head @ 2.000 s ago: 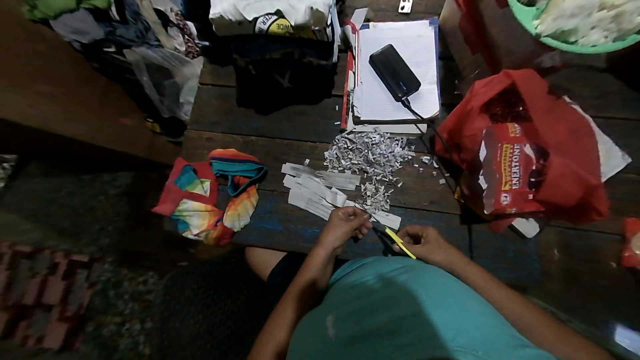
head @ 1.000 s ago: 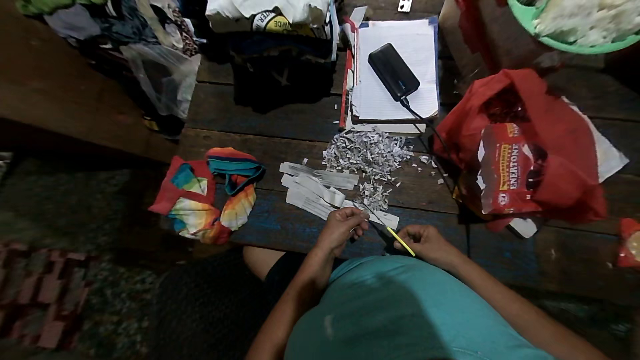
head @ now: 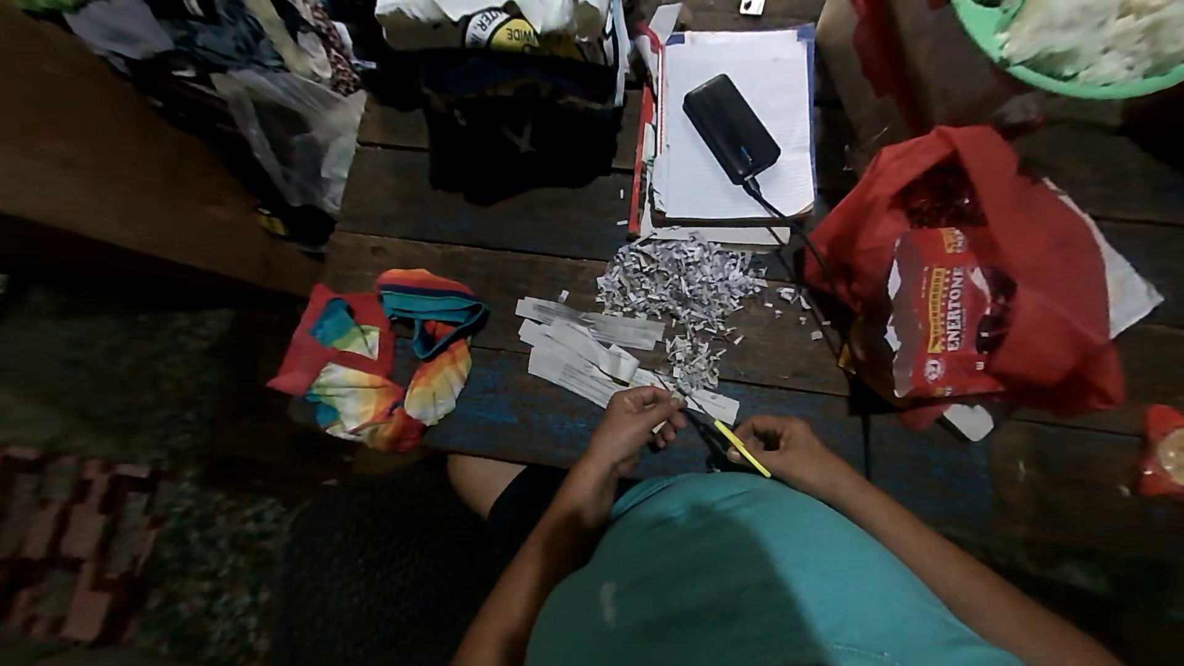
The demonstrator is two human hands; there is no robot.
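Observation:
My right hand (head: pixel 779 446) holds a slim yellow-handled tool (head: pixel 743 450), perhaps scissors or a cutter, whose dark tip points up-left toward my left hand. My left hand (head: pixel 647 421) has its fingertips pinched together at the near ends of the paper strips; what lies between them is too small to tell. Printed paper strips (head: pixel 573 356) lie overlapped on the dark wooden table, just beyond and left of my left hand. A heap of small cut paper bits (head: pixel 684 277) spreads behind them, with a smaller pile (head: pixel 694 361) nearer to my hands.
A black power bank (head: pixel 731 128) with a cable lies on a lined notebook (head: pixel 689 190) at the back. To the right stands a red bag (head: pixel 1045 314), below a green basin (head: pixel 1064 86). Colourful cloth (head: pixel 439 379) lies left, and dark folded clothing (head: pixel 518 139) behind.

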